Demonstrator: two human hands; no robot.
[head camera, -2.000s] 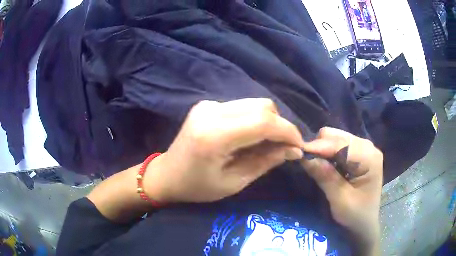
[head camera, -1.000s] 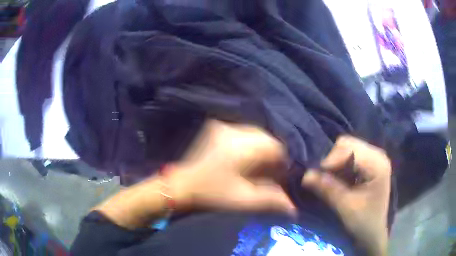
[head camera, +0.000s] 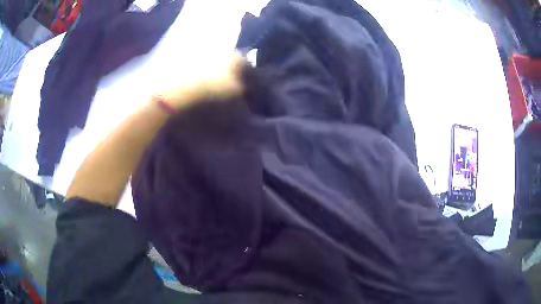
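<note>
A large dark garment (head camera: 332, 178) lies heaped over the table's middle and front and down to my lap. My left hand (head camera: 222, 86) reaches forward onto the garment's upper left part. It is blurred, and its fingers are hidden at dark cloth, so I cannot tell if they grip it. A red bracelet shows at its wrist. My right hand is not in view. No snips show.
The white table (head camera: 448, 71) lies around the garment. Another dark garment (head camera: 89, 65) lies at the left. A lit smartphone (head camera: 464, 160) stands out at the right, with black tags (head camera: 479, 221) below it. A red crate (head camera: 523, 83) shows at the right edge.
My left hand has moved from low in front of me to the upper left. My right hand has left the picture. The garment has been shifted and spread, and the view has shifted.
</note>
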